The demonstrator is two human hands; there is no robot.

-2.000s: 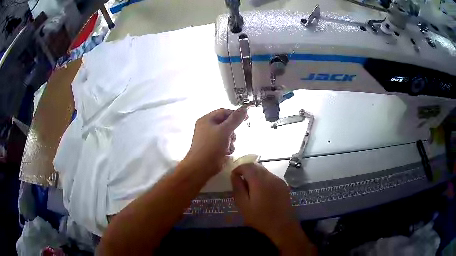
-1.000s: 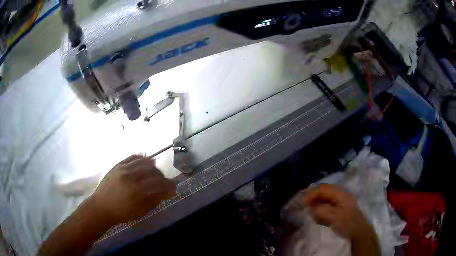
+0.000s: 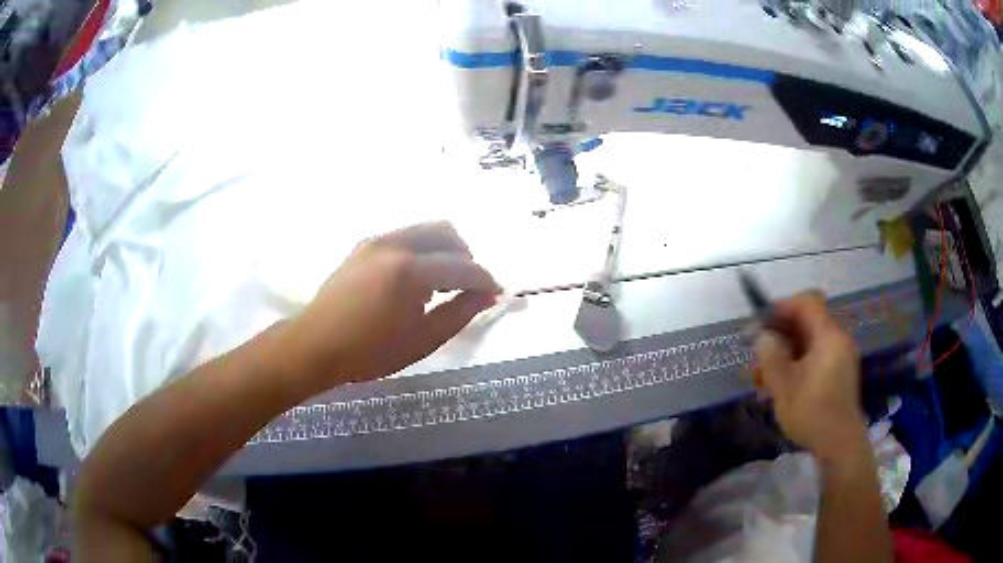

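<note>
My left hand (image 3: 385, 297) is over the bed left of the guide arm, thumb and fingertips pinching a small edge of white fabric. The large white fabric piece (image 3: 209, 165) spreads across the table left of the needle, creased. My right hand (image 3: 812, 368) is at the front edge on the right, shut on the black thread snips (image 3: 756, 293), which are blurred and point up and left. The presser foot (image 3: 504, 157) is under the machine head (image 3: 682, 94); the lamp glare hides detail around it.
The hinged guide arm (image 3: 614, 236) lies on the bed right of the foot. A ruler strip (image 3: 495, 394) runs along the front edge. White cloth (image 3: 748, 506) lies below the table at right. Brown board (image 3: 33, 231) is at far left; red cords (image 3: 948, 319) hang at right.
My right hand has gone from the cloth below the table up to the bed and taken hold of the snips. The view has swung back left. My left hand now pinches the fabric edge.
</note>
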